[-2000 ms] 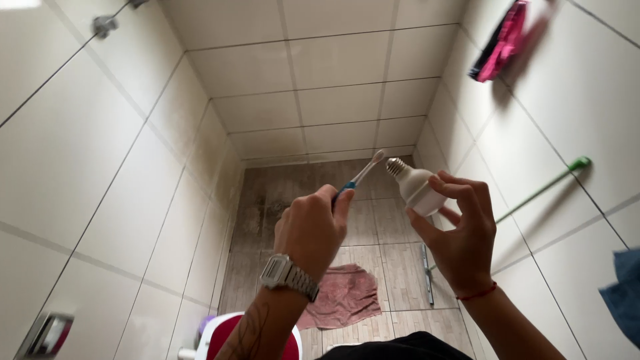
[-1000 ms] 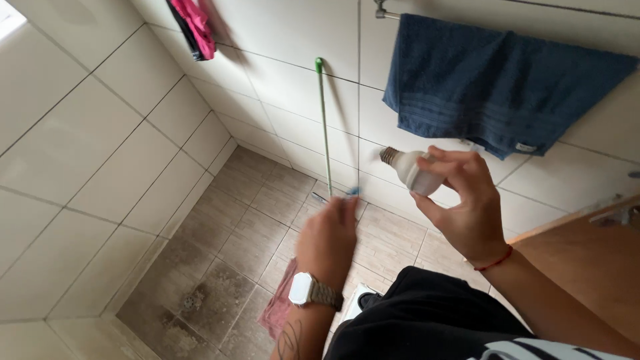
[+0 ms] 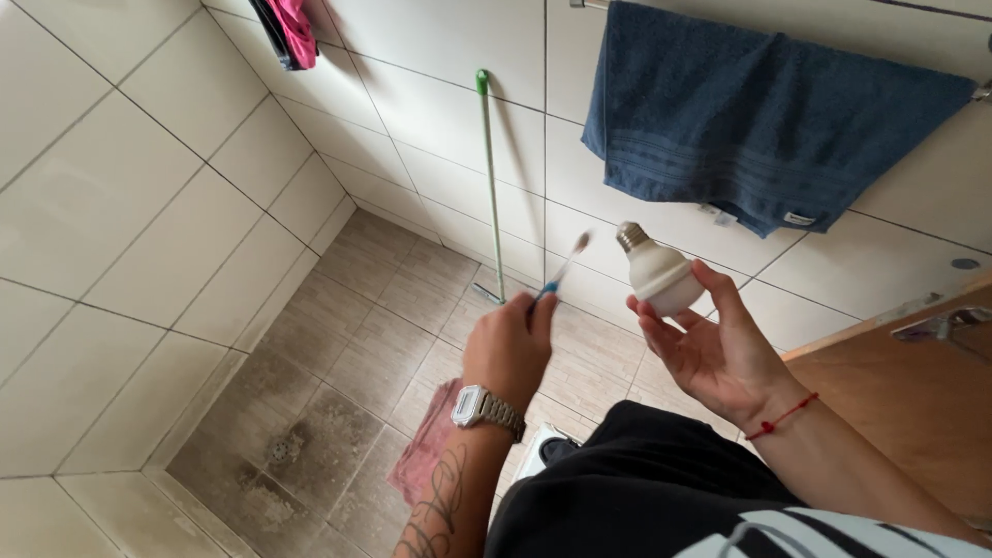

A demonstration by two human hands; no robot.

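Observation:
My left hand point(image 3: 508, 345), with a metal wristwatch point(image 3: 487, 411) on the wrist, grips the handle of a toothbrush point(image 3: 570, 263). The brush head is blurred and points up and to the right, a short way left of the bulb. My right hand point(image 3: 717, 341), with a red string bracelet point(image 3: 783, 417) on its wrist, holds a white light bulb point(image 3: 663, 275) by its rounded end. The bulb tilts so that its metal screw base point(image 3: 632, 235) points up and left. Brush and bulb are apart.
A blue towel point(image 3: 713, 116) hangs from a wall bar above the bulb. A green-handled squeegee point(image 3: 492, 186) leans on the tiled wall. Pink and black cloth point(image 3: 291, 31) hangs at upper left. A reddish cloth point(image 3: 426, 438) lies on the floor near a drain point(image 3: 283, 448). A wooden door point(image 3: 907, 403) stands at right.
The view has swung to the right since two seconds ago, bringing the whole towel and the door into view. The bulb is turned differently in my right hand. Both hands keep their holds.

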